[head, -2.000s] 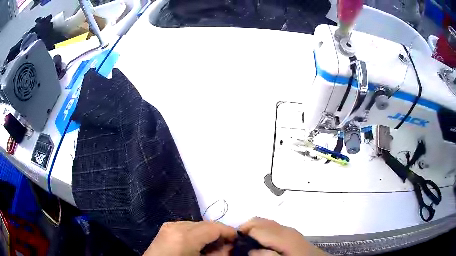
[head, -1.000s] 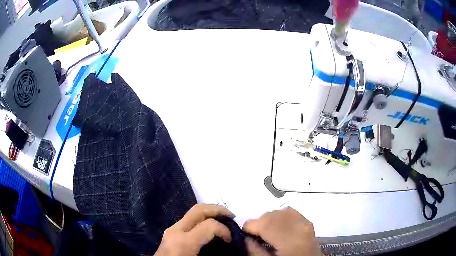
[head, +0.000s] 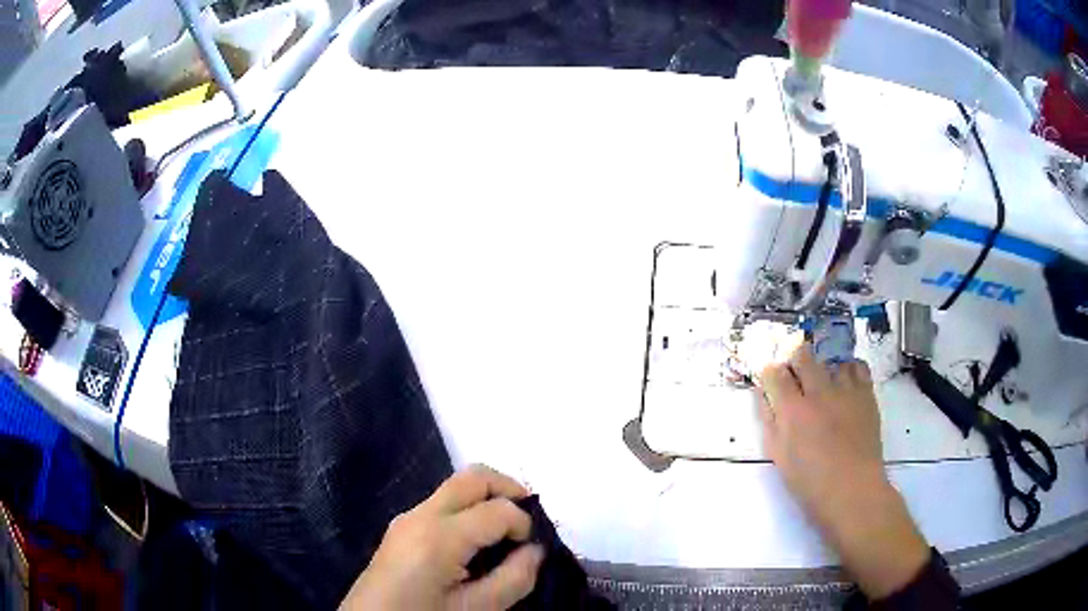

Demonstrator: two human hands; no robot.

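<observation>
My left hand [head: 459,543] is at the front table edge, its fingers closed on a bunched dark piece [head: 543,561]. A dark checked garment panel [head: 286,370] lies on the table left of it and runs down over the front edge. My right hand [head: 823,418] reaches forward onto the bed, its fingertips just below the presser foot and needle area [head: 764,313]. The thread snips are hidden under its fingers, so I cannot tell whether it grips them.
The white lockstitch machine head [head: 776,179] stands right, with a pink thread cone [head: 818,24] above. Black shears [head: 996,430] lie right of my right hand. A grey box with a fan grille [head: 72,215] stands left. A dark garment pile [head: 573,34] is behind the table.
My right hand has left the dark piece and moved forward and right, over the snips' place under the machine head. My left hand still holds the dark piece at the edge.
</observation>
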